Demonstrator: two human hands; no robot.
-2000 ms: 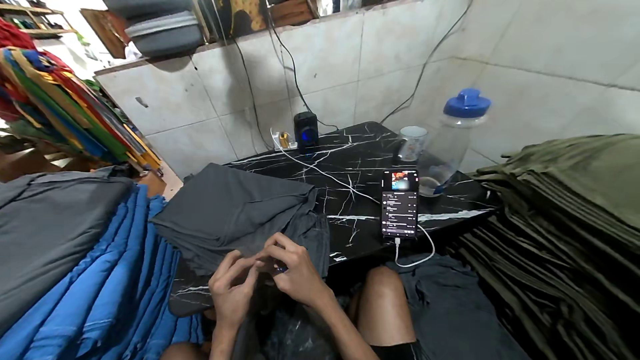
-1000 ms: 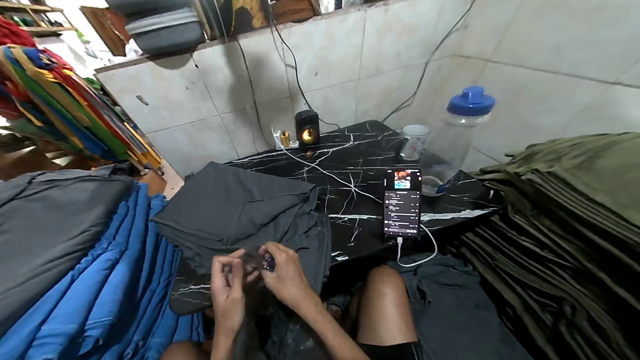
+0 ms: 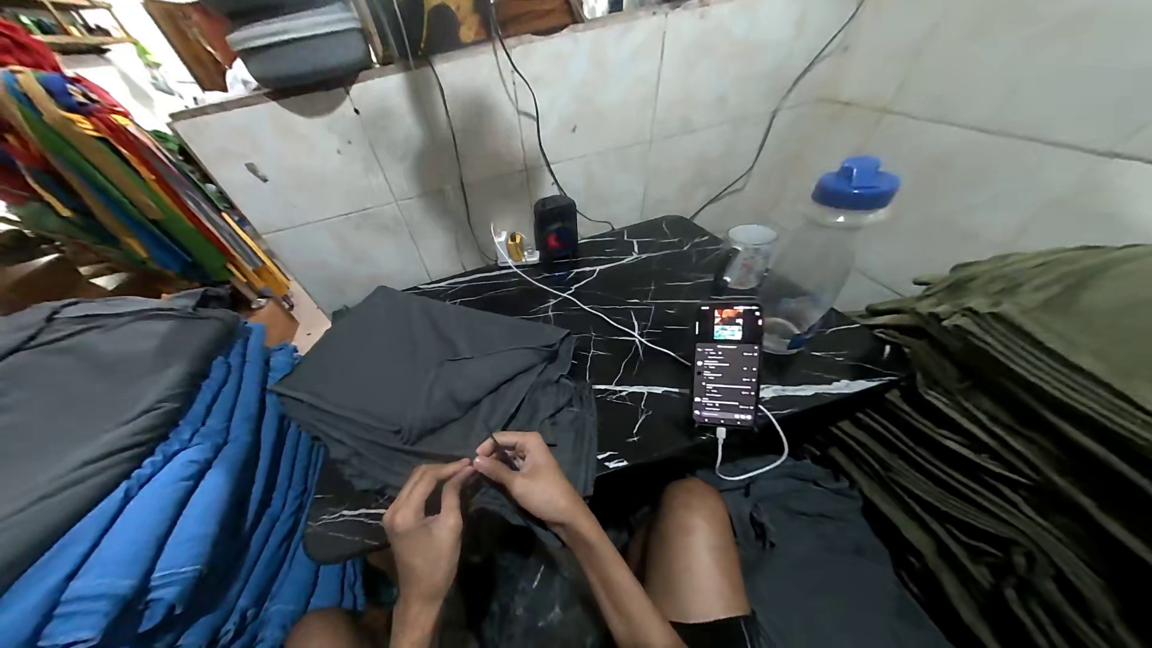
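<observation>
Both my hands meet at the near edge of a stack of folded dark grey cloth (image 3: 432,369) on a black marble-patterned table (image 3: 630,270). My right hand (image 3: 531,477) pinches a small, thin dark object (image 3: 501,453) between thumb and fingers; its kind is too small to tell. My left hand (image 3: 427,522) has its thumb and fingertips drawn together, touching or nearly touching the right fingertips. Whether it pinches something fine cannot be seen. Dark cloth and a clear plastic sheet or bag (image 3: 535,594) lie below the hands.
A phone (image 3: 727,364) on a white charging cable leans near a clear bottle with a blue lid (image 3: 814,243) and a mug (image 3: 750,256). Behind stands a small black speaker (image 3: 556,229). Blue cloth (image 3: 171,522) is piled left, olive cloth (image 3: 1035,360) right.
My right hand has shifted slightly, and the dark object in its fingers is now turned differently. The fingertips of both hands have come closer together than one second ago. The speaker's light has changed colour.
</observation>
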